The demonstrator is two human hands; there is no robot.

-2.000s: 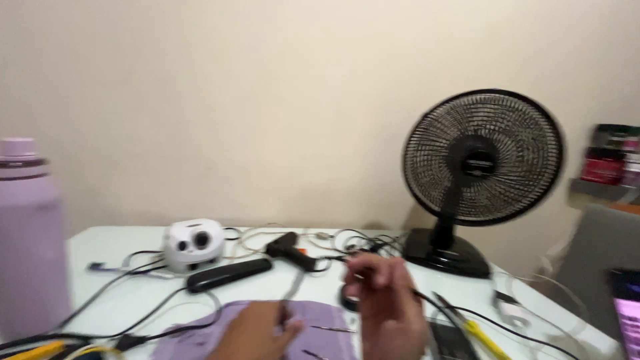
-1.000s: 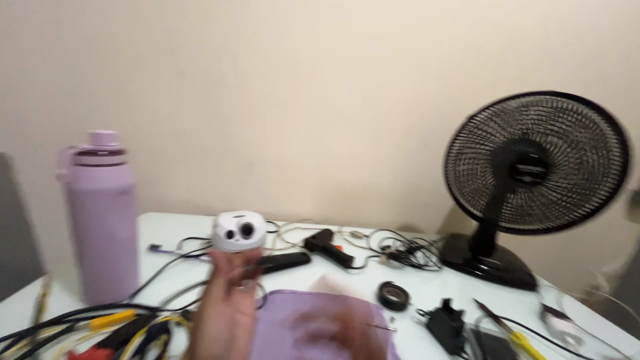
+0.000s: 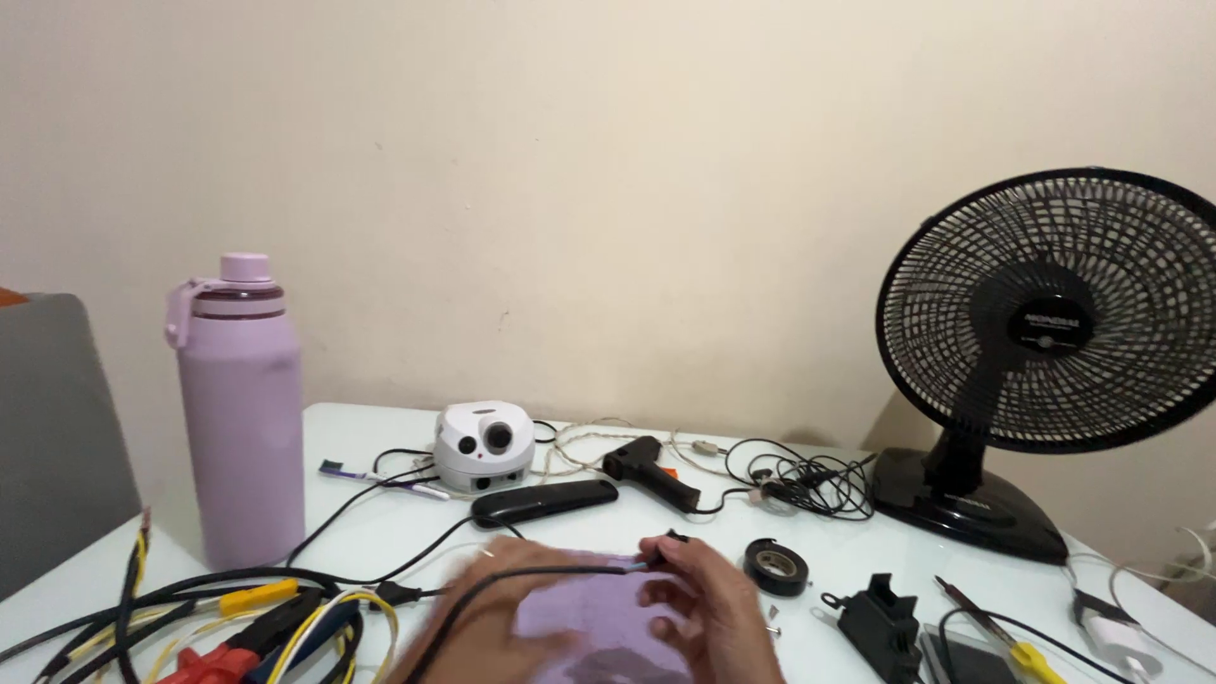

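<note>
My right hand [image 3: 708, 598] grips a small black part [image 3: 676, 538] between thumb and finger, at the end of a black cable [image 3: 532, 571] whose thin light-blue inner wire shows. Over the back of my left hand [image 3: 503, 608] runs that cable; this hand is blurred, and whether it holds anything is unclear. Below both hands lies a purple cloth [image 3: 598, 617]. Just right of my right hand sits a roll of black electrical tape [image 3: 776, 567], with small metal pieces near it. A black plastic housing [image 3: 879, 627] lies farther right.
A lilac bottle [image 3: 242, 427] and bundled cables with red-handled pliers [image 3: 214, 665] are at left. Behind the hands lie a white device [image 3: 484, 446], a black elongated case [image 3: 543, 503] and a glue gun [image 3: 651, 473]. At right are a soldering iron [image 3: 988, 627] and a desk fan [image 3: 978, 503].
The view has shifted. My hands, apart over the cloth one second ago, are now closer together, with the black cable and small black part plainly visible at them.
</note>
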